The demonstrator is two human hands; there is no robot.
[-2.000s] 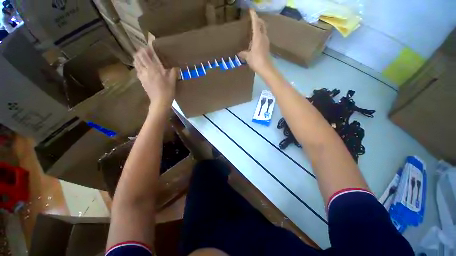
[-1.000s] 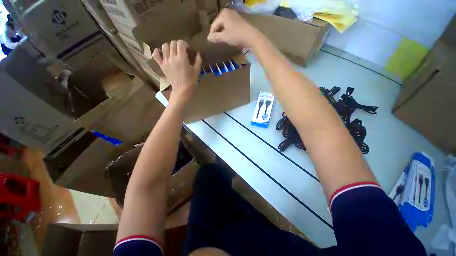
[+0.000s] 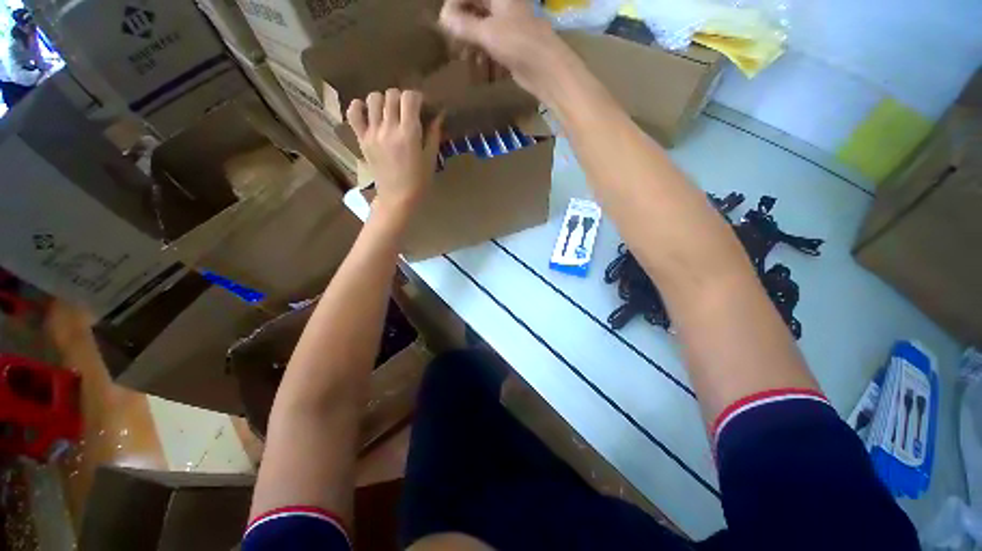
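Note:
An open brown inner carton (image 3: 485, 199) stands at the table's left corner with a row of blue and white retail boxes (image 3: 490, 143) inside. My left hand (image 3: 393, 140) is on the carton's left end, fingers over its edge or flap. My right hand (image 3: 485, 34) is raised at the carton's back flap, fingers curled; whether it grips the flap is unclear. One retail box (image 3: 576, 237) lies flat to the right of the carton. A tangled heap of black cables (image 3: 770, 258) lies further right, partly behind my right forearm.
Flat retail boxes (image 3: 905, 420) lie in a pile at the right. Another brown carton (image 3: 635, 86) and yellow paper (image 3: 743, 48) are at the back. Open cartons (image 3: 232, 215) and a red stool (image 3: 38, 404) are at the left. A carton (image 3: 931, 226) stands at the right edge.
My left hand has moved right and up onto the carton's end. My right hand has left the carton's right side and moved to its back flap. The view has shifted slightly.

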